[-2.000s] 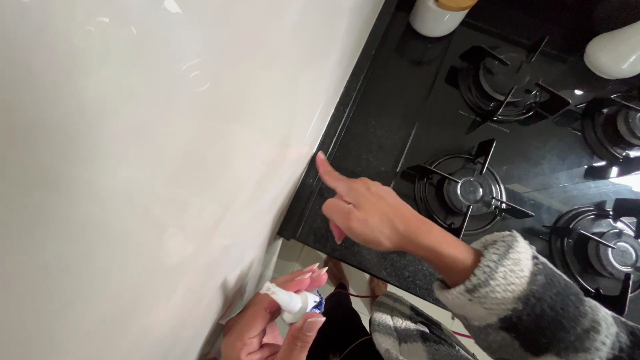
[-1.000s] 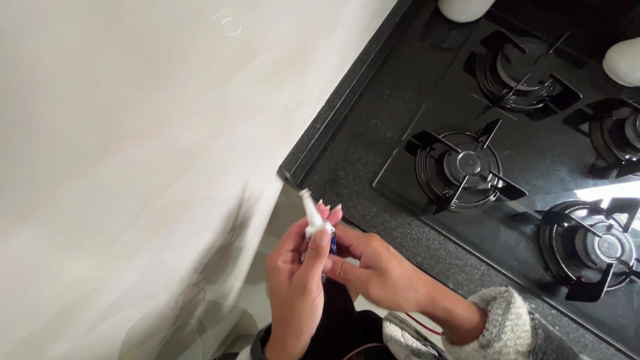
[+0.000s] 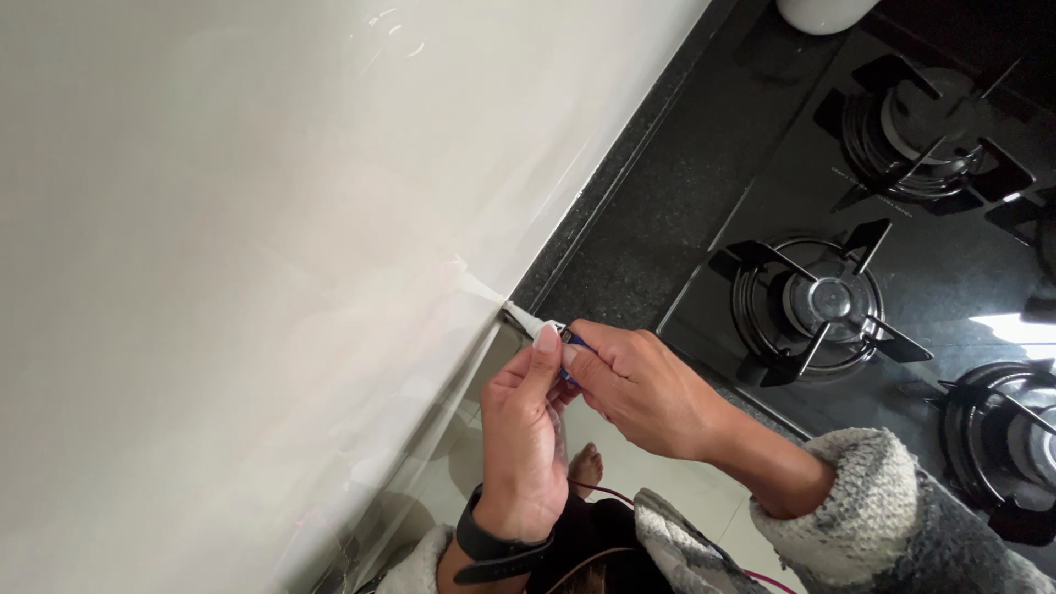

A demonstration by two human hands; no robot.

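A small tube with a white tapered nozzle and a blue body is held between both hands. The nozzle tip lies at the front corner where the black stone countertop meets the pale glossy wall. My left hand, with a black band at its wrist, holds the tube near the nozzle's base with thumb and fingers. My right hand grips the blue body from the right. Much of the tube is hidden by the fingers.
A black gas cooktop with several burners and pan supports lies to the right. A white container stands at the top of the view. A narrow black upstand runs along the wall. Below are a tiled floor, a bare foot and a red cord.
My right hand, earlier pointing along the counter edge without the tube, has come to the tube and now grips it. The nozzle has moved up to the counter's corner at the wall.
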